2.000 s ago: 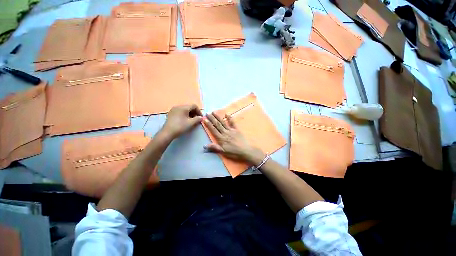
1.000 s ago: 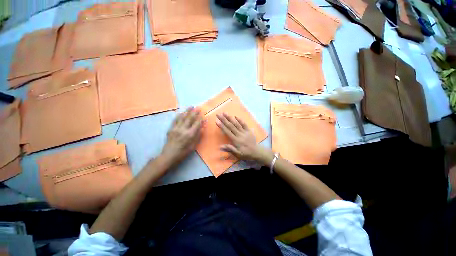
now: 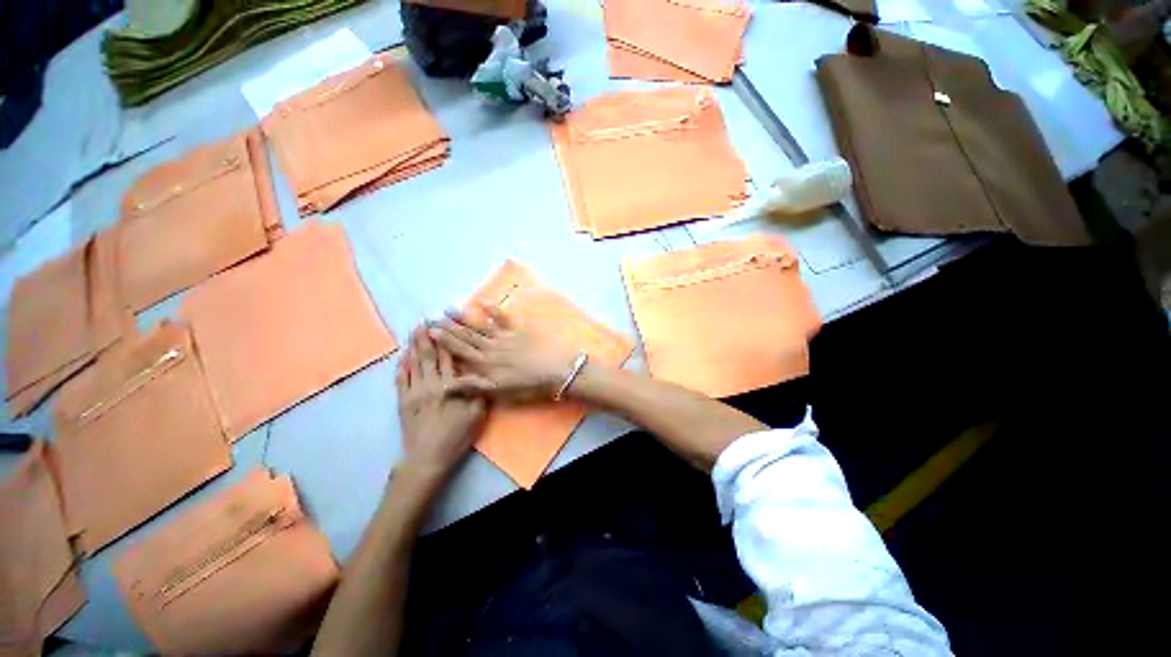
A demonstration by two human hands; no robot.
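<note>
An orange pocket panel (image 3: 546,334) lies turned like a diamond on the pale tabletop in front of me, near its front edge. My left hand (image 3: 437,398) lies flat, palm down, at the panel's left edge. My right hand (image 3: 498,353) lies palm down on the panel's left part, its fingers meeting my left hand and partly over it. The panel's left edge and most of its slot are hidden under my hands. I cannot tell whether the fingertips pinch anything.
Orange zipper pockets (image 3: 719,315) and a panel stack (image 3: 649,161) lie to the right, with a glue bottle (image 3: 812,187), steel ruler (image 3: 771,122) and brown bag body (image 3: 944,135). More stacks (image 3: 353,128) lie left. A dark object (image 3: 462,39) and yellow-green pieces (image 3: 206,45) are at the back.
The view has turned and shifted right. My left hand went from pinching the panel's left corner to lying flat at its edge. My right hand slid left across the panel to meet it.
</note>
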